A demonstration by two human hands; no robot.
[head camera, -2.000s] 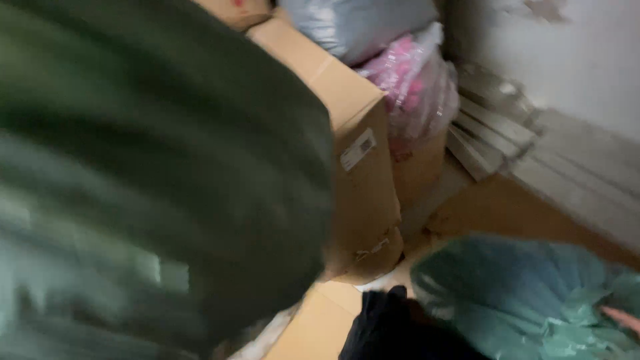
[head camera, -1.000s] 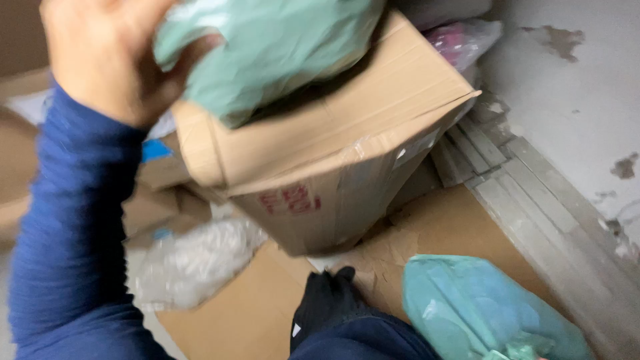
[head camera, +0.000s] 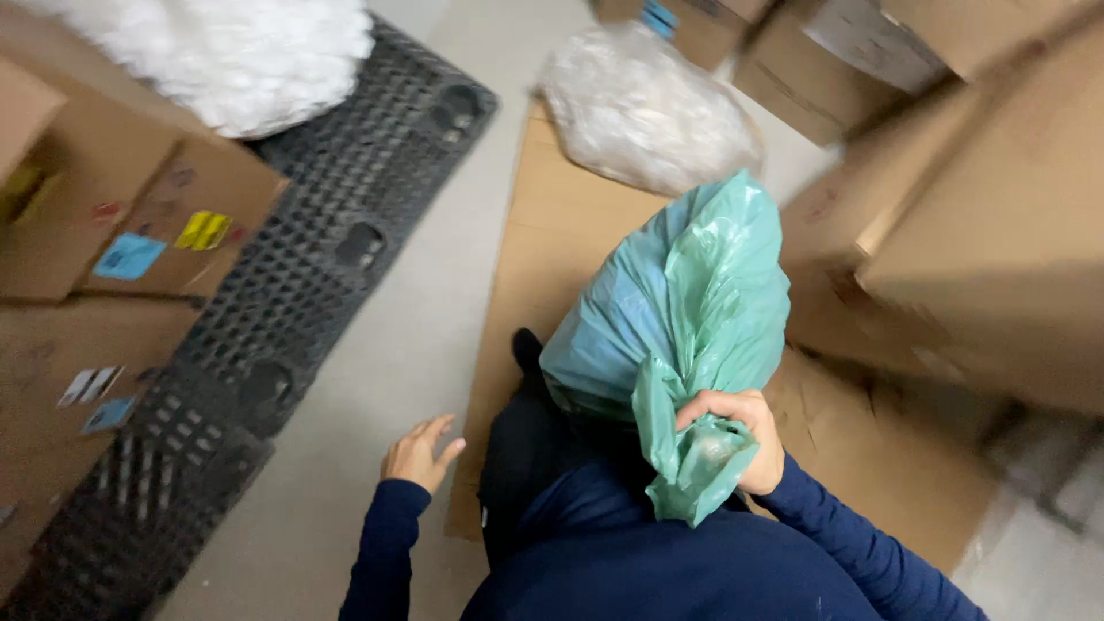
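My right hand (head camera: 737, 435) grips the gathered neck of a filled green plastic bag (head camera: 673, 302), close in front of my body. The bag's full part leans away from me, over a flat cardboard sheet (head camera: 539, 250) on the floor, and pale blue contents show through the film. To the left, my left hand (head camera: 423, 453) hangs over the grey floor with its fingers apart and holds nothing. Beyond the green bag lies a clear plastic bag (head camera: 647, 108) with whitish contents, partly on the cardboard sheet.
A black plastic pallet (head camera: 319, 224) runs diagonally at the left, with cardboard boxes (head camera: 129, 207) and a white fluffy bundle (head camera: 250, 65) on or beside it. Large cardboard boxes (head camera: 975, 224) stand at the right, blurred. More boxes (head camera: 828, 78) are at the top right.
The view has swung far round, bringing the pallet in. My left hand, raised on a green bag a second ago, is now low and holds nothing. My right hand now shows, gripping a green bag's neck.
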